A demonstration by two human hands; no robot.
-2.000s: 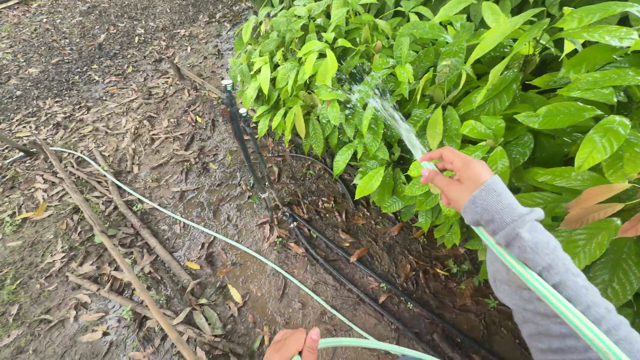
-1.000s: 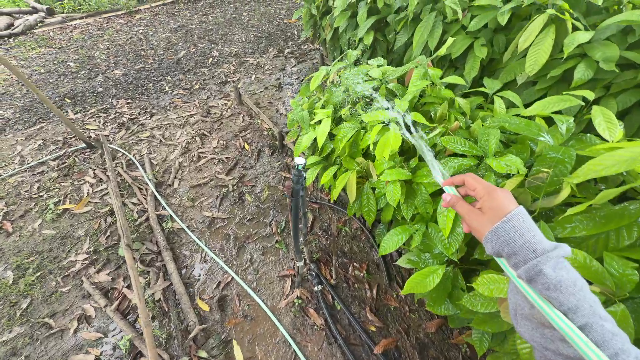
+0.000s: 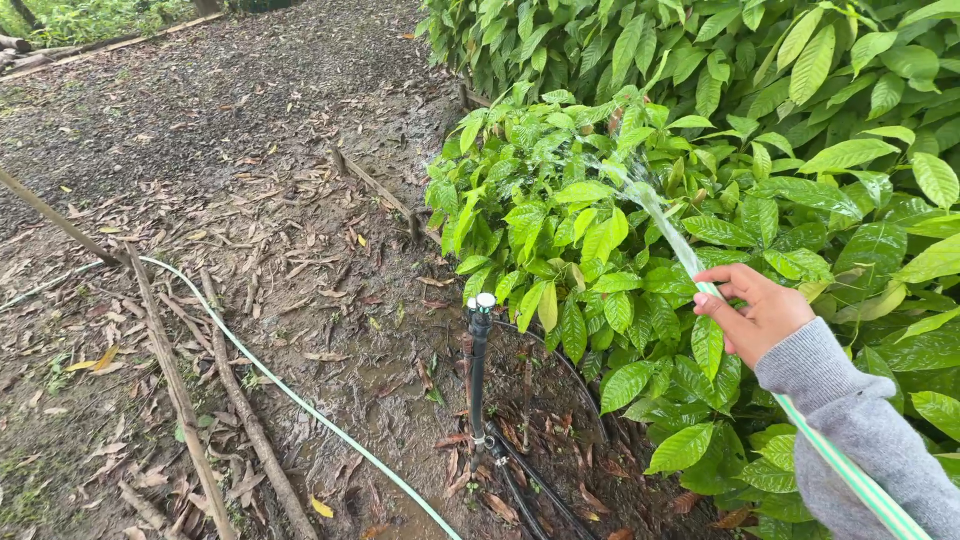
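Observation:
My right hand (image 3: 750,311), in a grey sleeve, pinches a green-and-white striped garden hose (image 3: 840,465) near its outlet. Water (image 3: 660,214) streams from it up and leftward onto the broad green leaves of dense plants (image 3: 592,240). Many leaves shine wet. Behind my wrist the hose runs down along the forearm to the lower right edge. A pale green length of hose (image 3: 300,397) also curves over the muddy ground at left. My left hand is out of view.
Black pipe risers with white-topped caps (image 3: 478,375) stand beside the plants, joined to black tubes (image 3: 525,480) on the mud. Long sticks (image 3: 180,405) lie at left among dry leaves. A low wooden edging (image 3: 382,195) borders the plants, and a gravel path (image 3: 247,90) lies beyond.
My left hand, on the hose at the bottom edge two seconds ago, has left the view. The view has swung up and left. My right hand still holds the spraying hose.

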